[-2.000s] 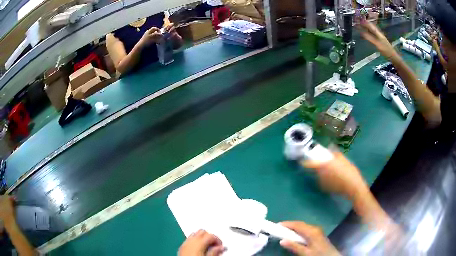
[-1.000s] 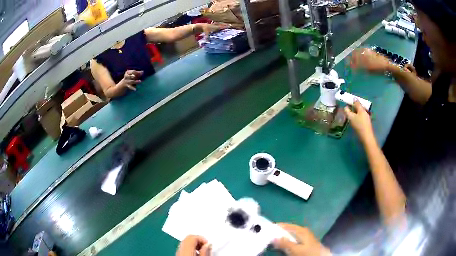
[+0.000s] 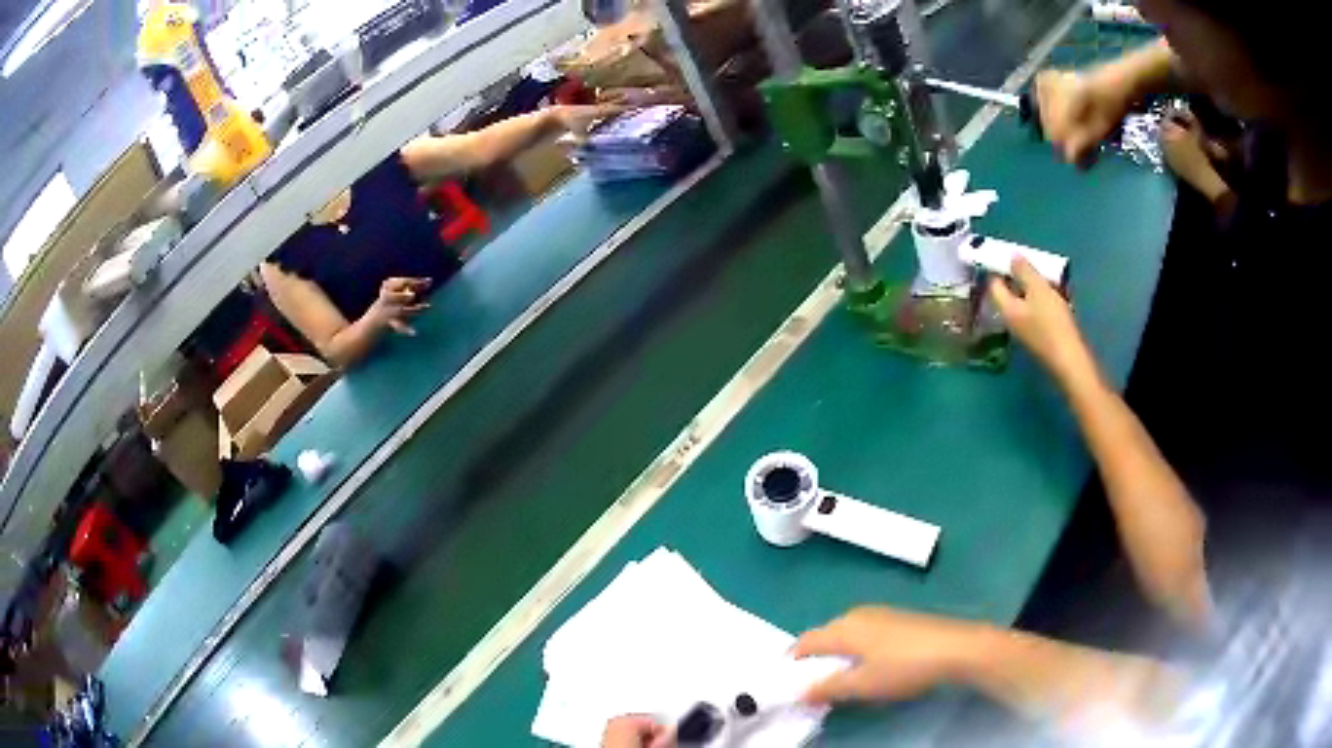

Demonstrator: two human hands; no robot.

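Observation:
A white handheld magnifier lies low over the white sheets (image 3: 643, 628); its dark ringed opening (image 3: 698, 723) and a small dark spot show at the bottom edge. My right hand (image 3: 891, 658) closes its fingers on the handle end, above the sheets' right edge. My left hand (image 3: 633, 732) is mostly cut off by the bottom edge; its fingers are beside the magnifier's head, and their grip is hidden. A second white magnifier (image 3: 877, 532) lies on the green bench beyond, head to the left, handle to the right.
At the right, a coworker's hand (image 3: 1034, 314) holds another magnifier (image 3: 942, 252) under the green press (image 3: 825, 117); the other hand (image 3: 1074, 117) is at the lever. The belt (image 3: 584, 395) carries a blurred grey-white object (image 3: 333, 585). A person (image 3: 365, 241) is opposite.
My view has shifted. The held magnifier has turned and sits lower in view; my left hand is now beside its head. The coworker's hand has moved to the press lever.

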